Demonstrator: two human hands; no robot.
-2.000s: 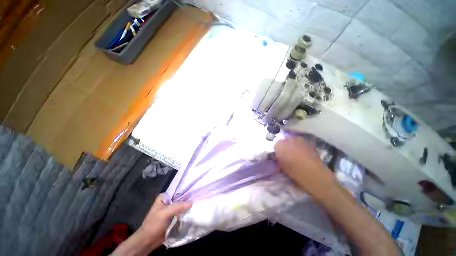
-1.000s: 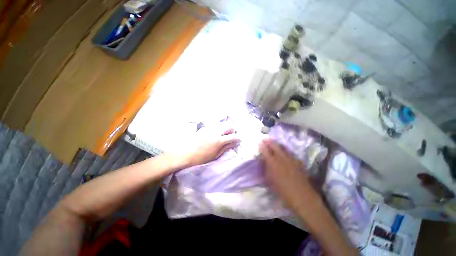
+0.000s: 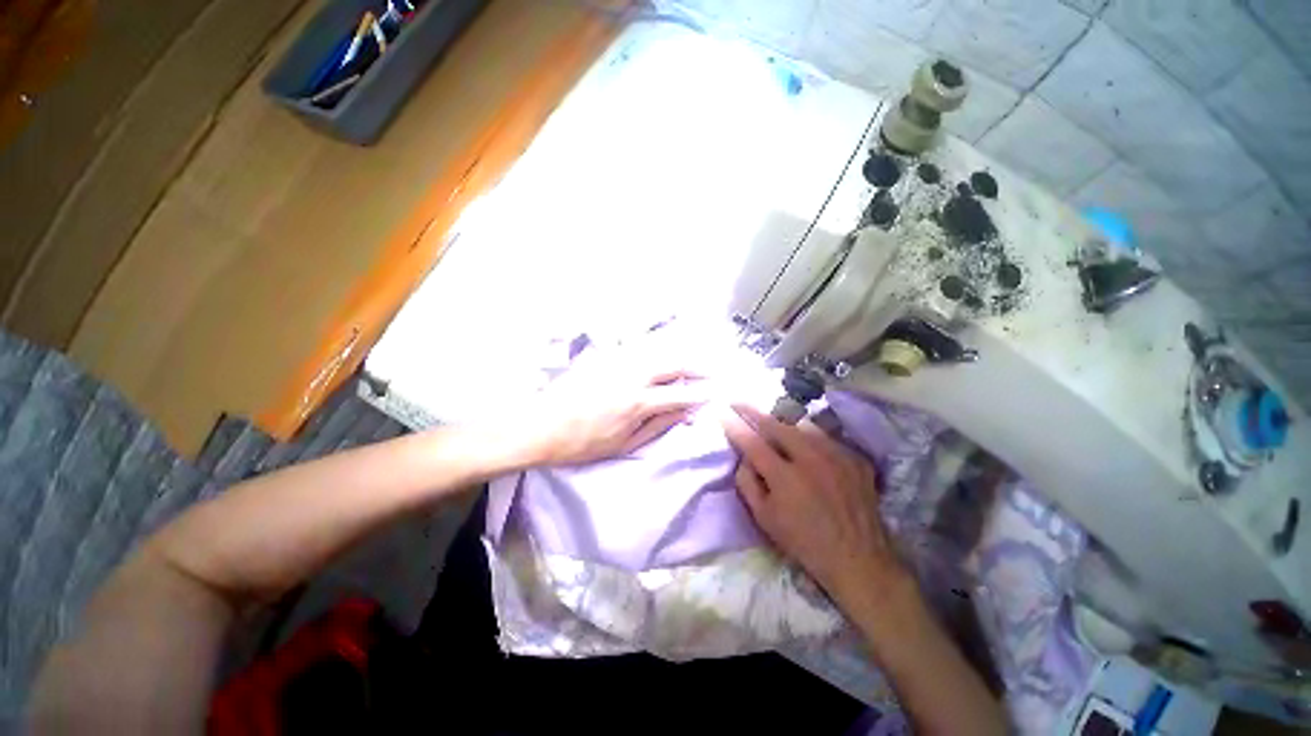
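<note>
The lilac and floral garment piece lies over the front edge of the white machine table and hangs towards my lap. My left hand lies flat on the lilac cloth, left of the needle area, fingers pointing right. My right hand presses on the cloth just below the presser foot area, fingertips close to my left fingertips. The off-white sewing machine stands to the right, with dark specks on top and a thin dark thread running down. Glare hides the needle and the fabric edge there.
A grey tool tray with pens sits on brown cardboard edged with orange tape. Blue-handled snips lie at the lower right. A red object is at the lower left. Grey quilted covering is at the left.
My left hand has moved from the cloth's lower left end up onto the table beside the needle area. The cloth, earlier stretched between my hands, now lies flatter. My right hand is flatter on it.
</note>
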